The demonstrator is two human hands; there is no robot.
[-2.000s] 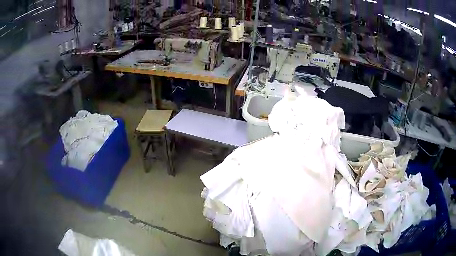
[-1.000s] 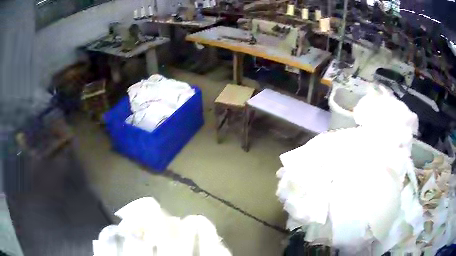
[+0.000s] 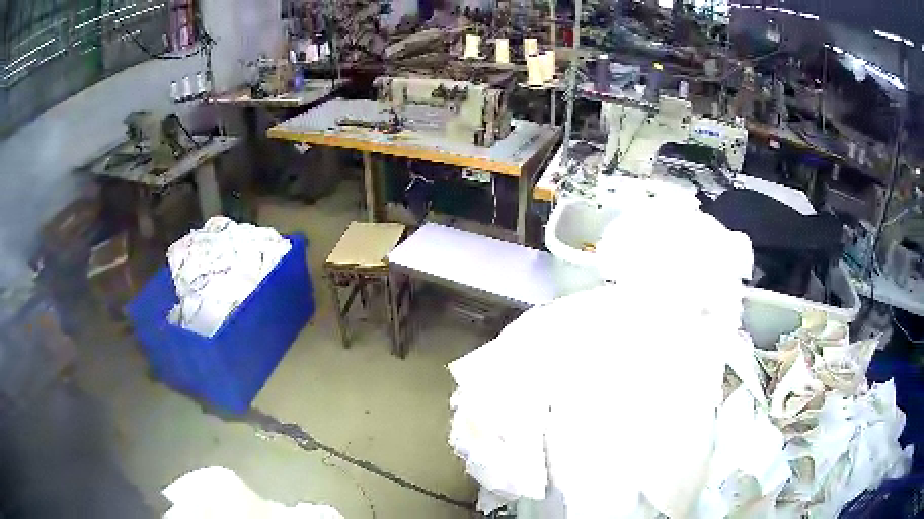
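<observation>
A large heap of bright white garment pieces (image 3: 618, 395) stands nearest in front of me, at the lower middle and right. Small cream and beige pieces (image 3: 811, 405) lie bunched against its right side. Another white cloth piece (image 3: 243, 499) shows at the bottom edge, left of the middle, cut off by the frame. What holds it, if anything, does not show. Neither of my hands is in the picture.
A blue plastic crate (image 3: 238, 340) with white cloth stands on the floor at left. A wooden stool (image 3: 367, 245) and a white bench (image 3: 471, 266) stand mid-frame before a sewing table (image 3: 405, 147). Behind the heap are a white tub (image 3: 578, 238) and black cloth (image 3: 780, 228).
The view swung left, then partly back right. The white cloth at the bottom edge rose into view and now shows less, lower down. The crate and the large heap look unchanged.
</observation>
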